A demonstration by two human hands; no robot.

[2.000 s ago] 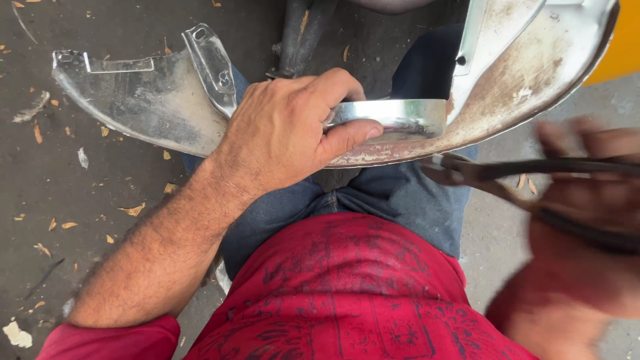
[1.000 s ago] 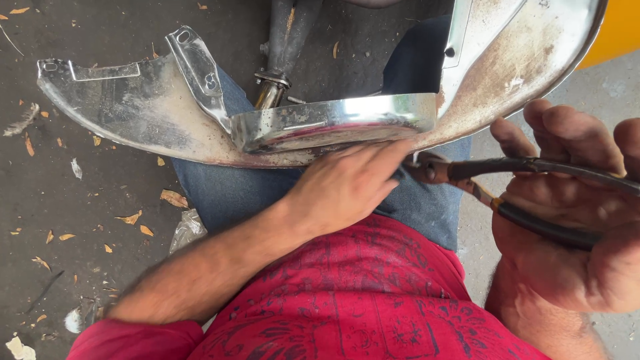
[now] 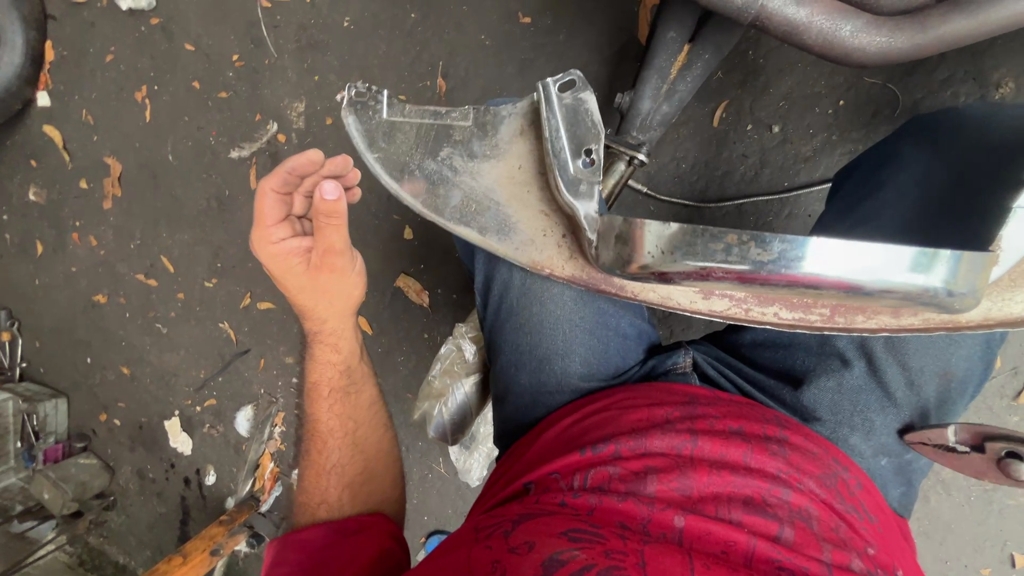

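A curved metal panel (image 3: 512, 168), chrome-like with rusty, dusty patches, lies across my thighs. A slotted metal bracket (image 3: 572, 136) stands on its left part, and a shiny curved metal strip (image 3: 768, 256) rests along its inner side. Off the panel's left end, my left hand (image 3: 308, 232) is raised above the floor, empty, with its fingers loosely curled and not touching the panel. The jaws of pliers (image 3: 968, 452) show at the right edge beside my leg. Their handles and my right hand are out of the frame.
Dark exhaust-like pipes (image 3: 856, 32) stand at the top right, with a thin braided cable (image 3: 728, 200) below. A plastic bag (image 3: 456, 384) lies beside my leg. Metal tools and boxes (image 3: 40, 448) and a wooden handle (image 3: 204, 544) are at the lower left. Dry leaves litter the floor.
My left hand has let go of the metal strip and moved left, past the panel's end. My right hand has left the view, and only the jaws of the pliers show. The view has shifted left.
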